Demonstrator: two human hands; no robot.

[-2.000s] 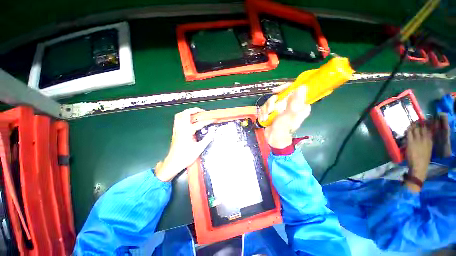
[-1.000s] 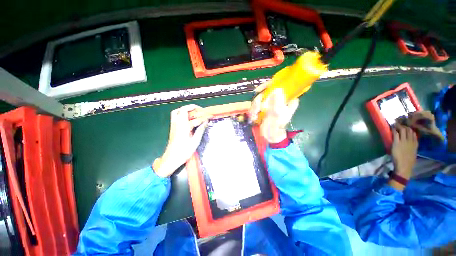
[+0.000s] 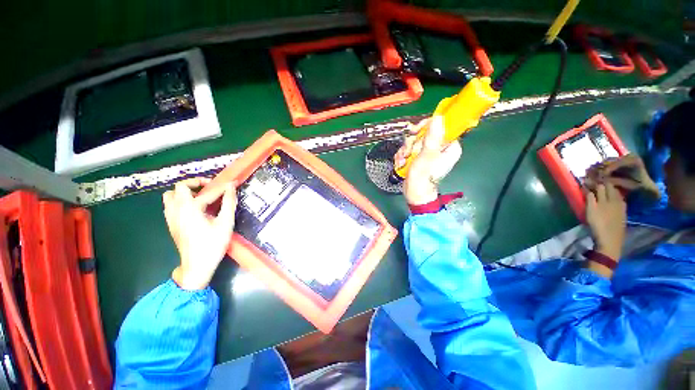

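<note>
An opened tablet (image 3: 255,217) with a glaring pale battery (image 3: 316,240) lies in a red-orange foam frame (image 3: 357,288), turned diagonally on the bench. My left hand (image 3: 200,228) grips the frame's upper left edge between thumb and fingers. My right hand (image 3: 430,158) is closed around a yellow electric screwdriver (image 3: 461,113), right of the frame and apart from it. The screwdriver's lower end is over a round speckled screw dish (image 3: 381,164); its tip is hidden. No screws can be made out.
A worn white rail (image 3: 152,179) runs behind the bench. Beyond it, a white-framed tablet (image 3: 65,145) and red-framed tablets (image 3: 299,116) lie on the belt. Red frames (image 3: 57,289) stand at left. A black cord (image 3: 526,156) hangs at right, near another person's hands (image 3: 610,198) and framed tablet.
My left hand and the framed tablet have moved left, and the frame has turned diagonally. The screwdriver is now away from the frame, and the round dish has come into view.
</note>
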